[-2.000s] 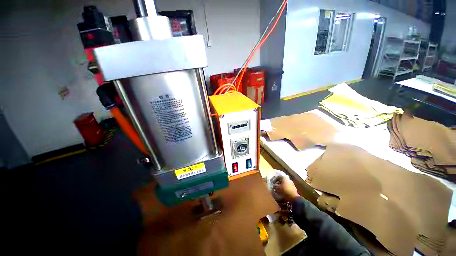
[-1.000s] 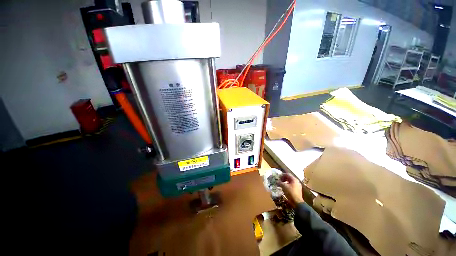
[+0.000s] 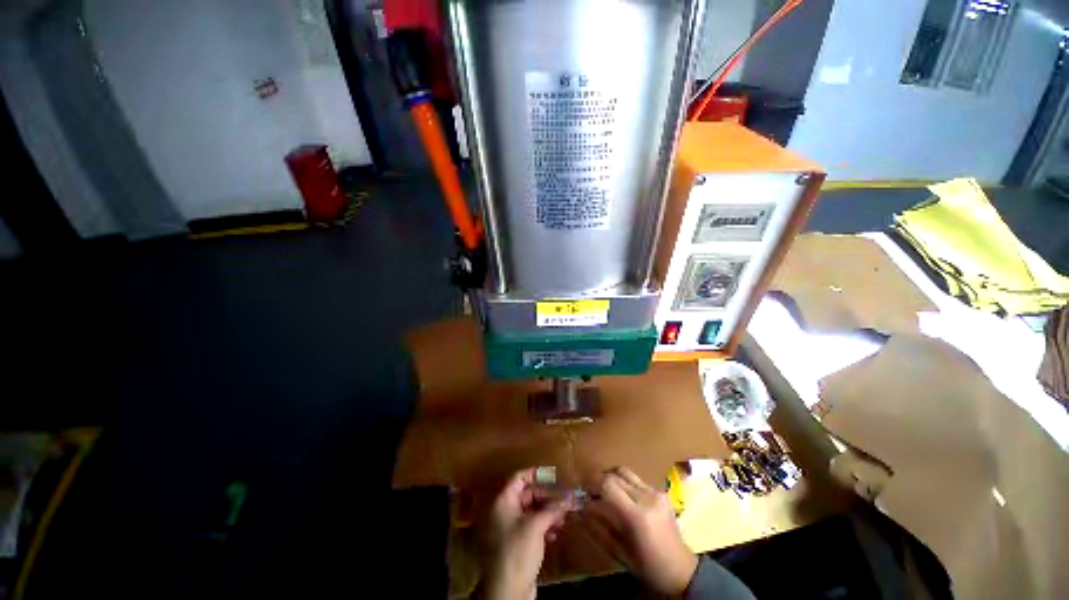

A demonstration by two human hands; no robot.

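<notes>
My left hand (image 3: 522, 527) and my right hand (image 3: 639, 522) are close together in front of the press. Their fingertips pinch a small silvery fitting (image 3: 577, 498) between them, too small to make out. A small pale patch shows at a left finger. The brown leather panel (image 3: 469, 410) lies spread under the press and under my hands. The press head (image 3: 565, 401) is raised just over the panel; the lower die is hidden. The round tub (image 3: 735, 396) of silvery pieces and a loose pile of dark and brassy fittings (image 3: 760, 464) are at the right.
The silver press cylinder (image 3: 571, 152) stands ahead, with an orange control box (image 3: 739, 246) on its right. A yellow-orange box (image 3: 676, 488) is beside my right hand. Brown panels (image 3: 926, 399) and yellow pieces (image 3: 985, 252) lie on the right table. A red bin (image 3: 314, 185) stands far left.
The view has turned left and down. My right hand has left the tub and is now in front of the press. My left hand has come into view beside it.
</notes>
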